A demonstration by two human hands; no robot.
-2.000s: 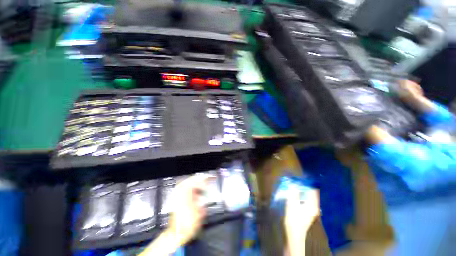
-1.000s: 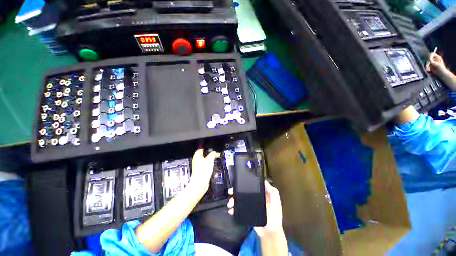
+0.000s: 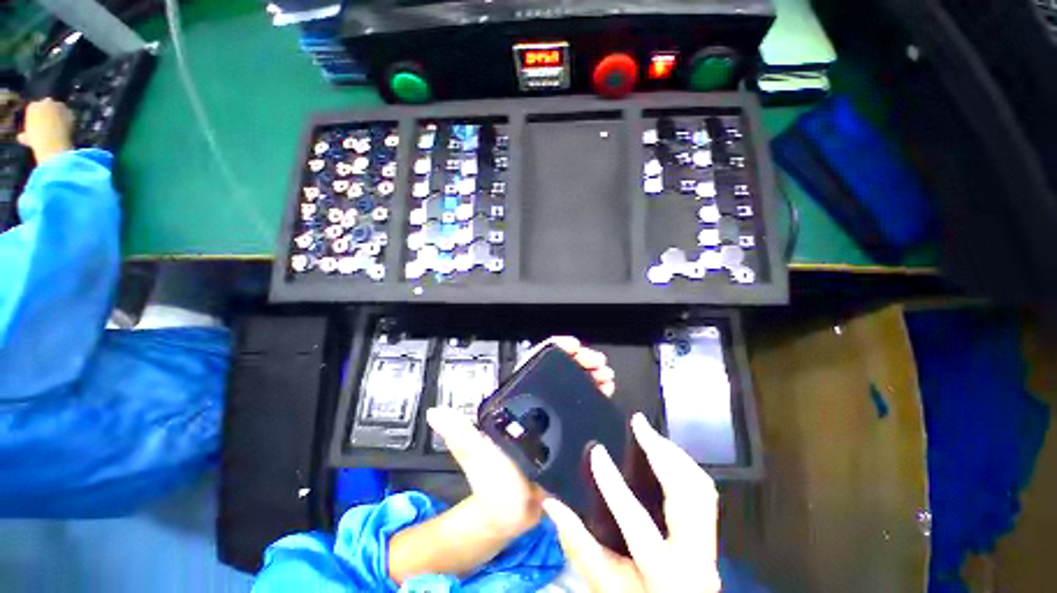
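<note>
A dark phone back cover is tilted above the lower tray, its round camera area at the upper left. My left hand holds it from the left, with fingertips showing past its top edge. My right hand is around its lower end, fingers on the dark face. The black foam cover tray holds phone housings at left and a pale grey one at right. The parts tray holds ring parts and tabbed small parts, with one bare compartment.
The press stands behind the parts tray, with green and red buttons and a lit red display. Another person's blue sleeve is at left. A carton with blue film and a dark blue item are at right.
The view has swung, showing the scene further right and a person at left. My left hand has left the tray and taken hold of the cover, which has gone from upright to tilted.
</note>
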